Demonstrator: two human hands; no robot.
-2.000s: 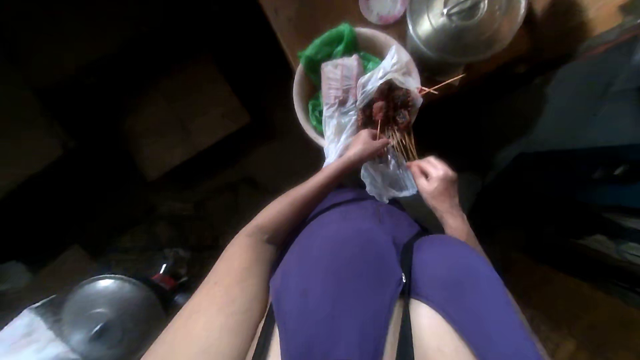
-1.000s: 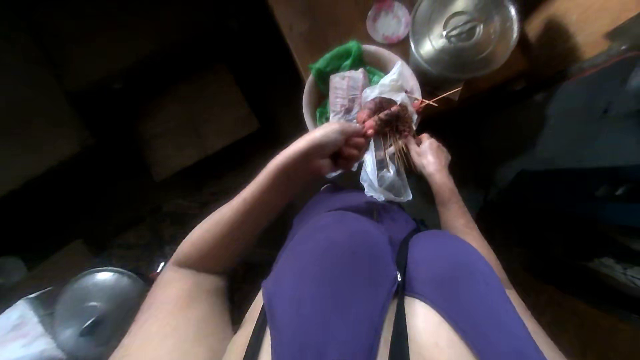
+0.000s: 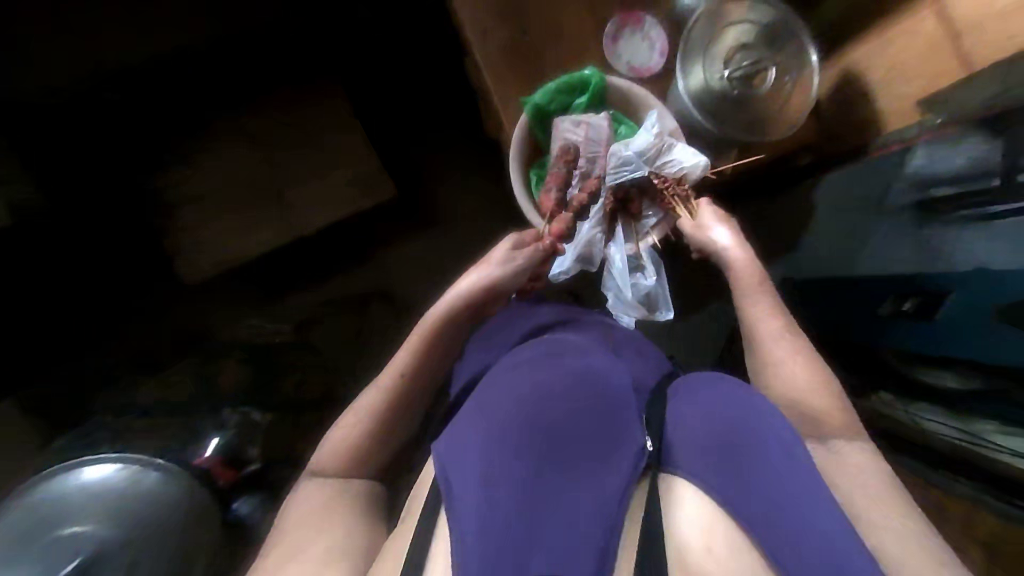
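Observation:
Skewers of reddish meat (image 3: 560, 182) point up and away from my left hand (image 3: 524, 260), which is closed around their lower sticks at the near left of a round whitish basin (image 3: 522, 164). On the basin's right side, my right hand (image 3: 712, 232) grips a bunch of thinner meat skewers (image 3: 674, 192) by their sticks. Between the hands, more skewers (image 3: 628, 204) lie in a white plastic bag (image 3: 638, 280), part of which hangs over the basin's near rim. A wrapped pinkish pack (image 3: 588, 136) and a green plastic bag (image 3: 564, 100) are also in the basin.
Behind the basin, a lidded metal pot (image 3: 748, 72) and a small pink-and-white dish (image 3: 635, 44) stand on a wooden table (image 3: 512, 48). Another metal lid or pot (image 3: 108, 512) is at the lower left. Dark shelving is at the right.
My left hand has moved back left from over the bag, and meat skewers now show in it. My right hand now holds a bunch of skewers beside the bag.

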